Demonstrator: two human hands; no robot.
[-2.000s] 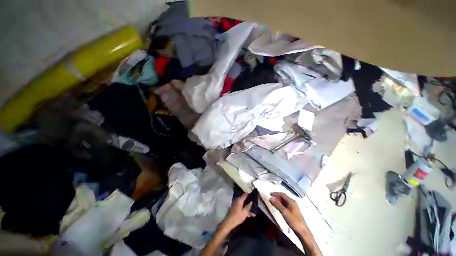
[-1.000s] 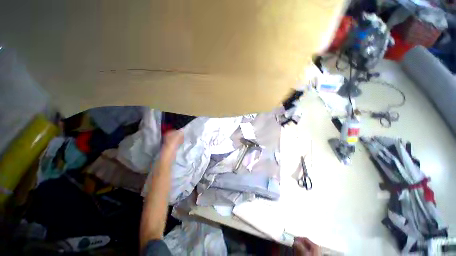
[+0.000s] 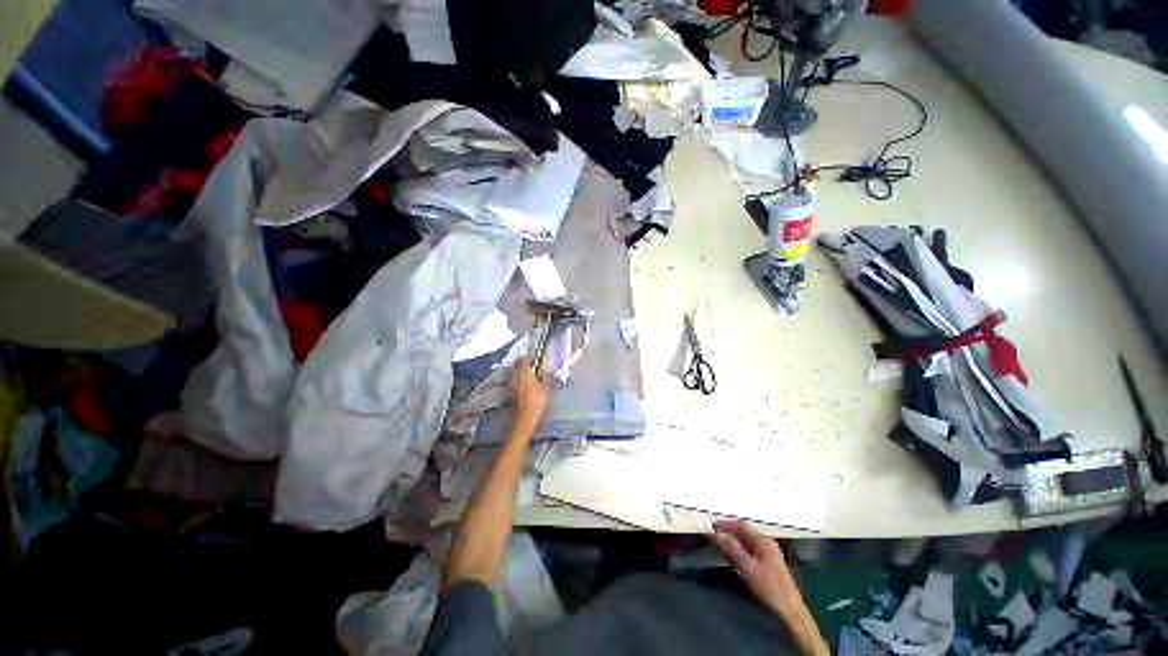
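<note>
My left hand (image 3: 529,390) reaches over the cloth pile. Its fingers meet the lower end of a T-shaped metal tool (image 3: 553,315) lying on grey cut cloth (image 3: 602,346); whether they are closed on it is unclear. My right hand (image 3: 753,554) is at the table's front edge, fingertips against the edge of a pale flat card piece (image 3: 756,514); its grip is unclear. Another pale sheet (image 3: 596,490) lies left of that card. Dark-handled scissors (image 3: 697,369) lie right of the grey cloth.
Crumpled pale cloth (image 3: 372,372) heaps at left. A corded tool (image 3: 792,231) with a red-yellow label stands on the table (image 3: 794,423). Right are a bundle tied with red strip (image 3: 948,346), a pale block (image 3: 1076,482), dark-bladed shears (image 3: 1143,417) and a large grey roll (image 3: 1044,141). Scraps cover the green floor.
The view has swung right and the big tan sheet no longer blocks the top. My left hand has moved from the crumpled cloth to the metal tool. My right hand remains at the front edge.
</note>
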